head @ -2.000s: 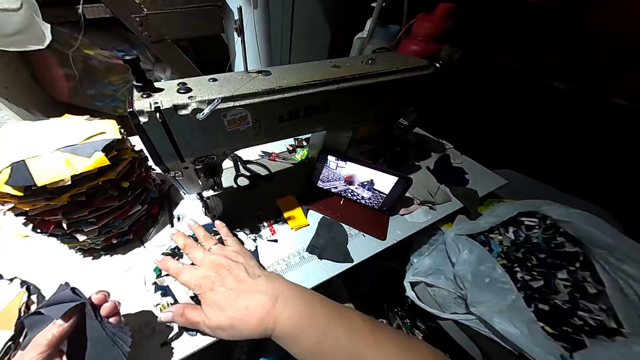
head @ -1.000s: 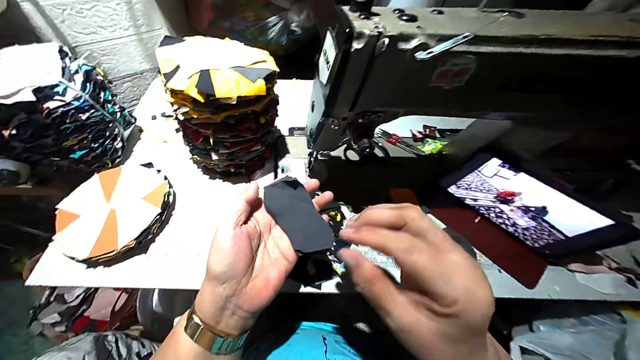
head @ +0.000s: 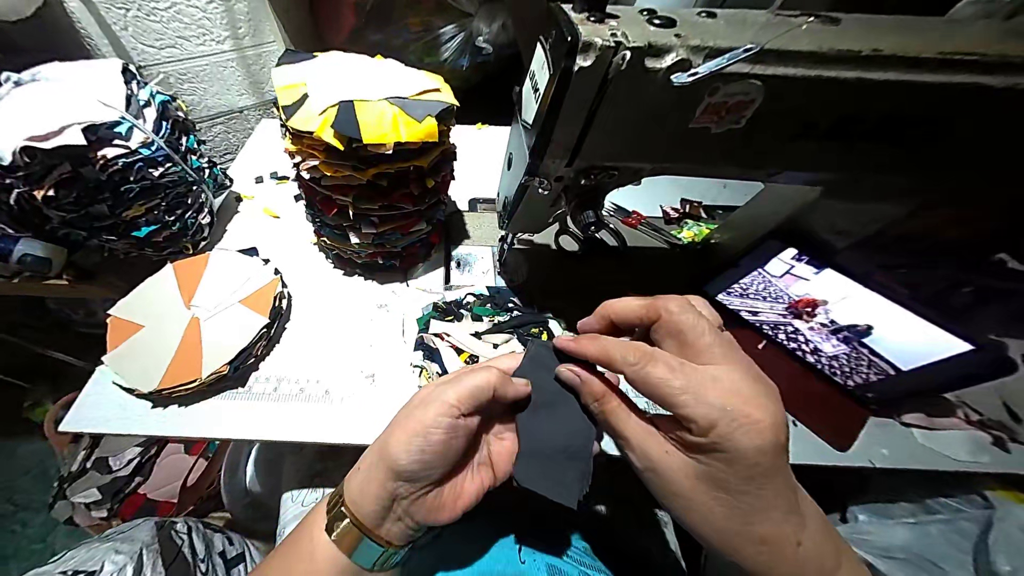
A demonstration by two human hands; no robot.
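Note:
A dark grey fabric piece [head: 556, 432] is held between both hands over the table's front edge. My left hand [head: 452, 440], with a watch at its wrist, grips the piece's left side under the thumb. The thumb and forefinger of my right hand [head: 688, 408] pinch its upper right corner. Just beyond them lies a pile of multicoloured fabric scraps [head: 480, 328]. The JUKI sewing machine [head: 680, 104] stands behind, its needle area right of a tall stack of layered fabric rounds [head: 368, 176]. A low stack of white and orange fabric rounds [head: 196, 320] rests on the left.
A tied bundle of fabric pieces [head: 104, 168] stands at the far left. Scissors [head: 592, 232] lie behind the machine's needle area. A phone [head: 840, 320] showing a video leans at the right on a dark red case [head: 808, 392]. Plastic bags [head: 936, 528] are below the table's right side.
My right hand has left the table, and by one second ago both hands are together at the grey fabric. Since then my right fingers have closed on its upper corner. The view has swung left.

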